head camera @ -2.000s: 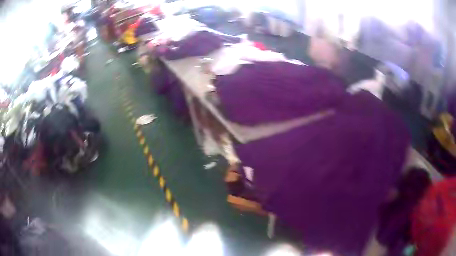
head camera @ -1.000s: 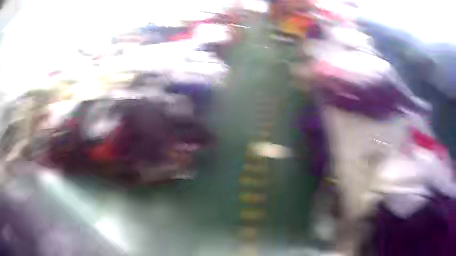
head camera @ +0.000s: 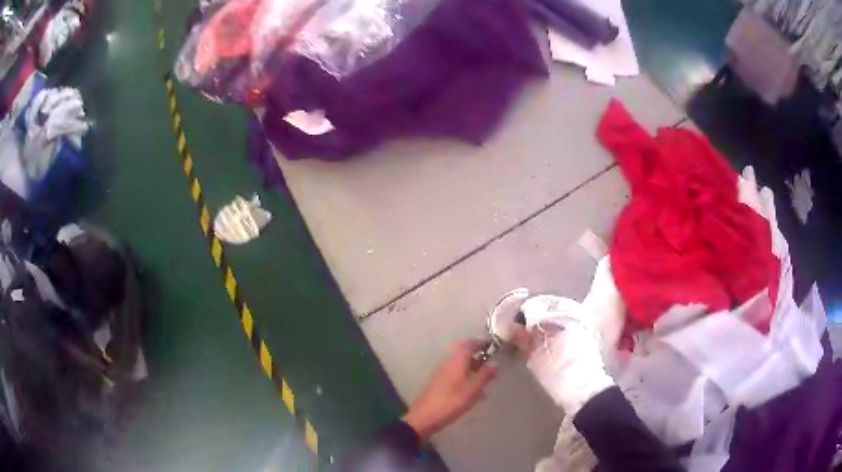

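Note:
My left hand (head camera: 454, 391), bare, reaches in from the bottom over the grey table (head camera: 434, 212). Its fingers are closed on a small dark metallic item (head camera: 481, 353), too small to name. My right hand (head camera: 565, 355), in a white glove or wrap, is just to the right, its fingertips close to the left hand's. It holds a pale, ring-shaped thing (head camera: 504, 314) with a dark spot beside it; what it is cannot be told. A red cloth heap (head camera: 688, 221) lies right of my hands on loose white pieces (head camera: 729, 355).
Purple cloth (head camera: 415, 83) and a clear plastic bag (head camera: 314, 32) lie on the table's far part. At left are a green floor, yellow-black tape (head camera: 242, 309), a pale scrap (head camera: 242, 219) and dark heaps (head camera: 78, 323). More purple cloth (head camera: 794, 415) is at lower right.
The view has turned down onto the grey tabletop and sharpened. Both my hands are now in the picture, together over the table; the red cloth heap shows large at right.

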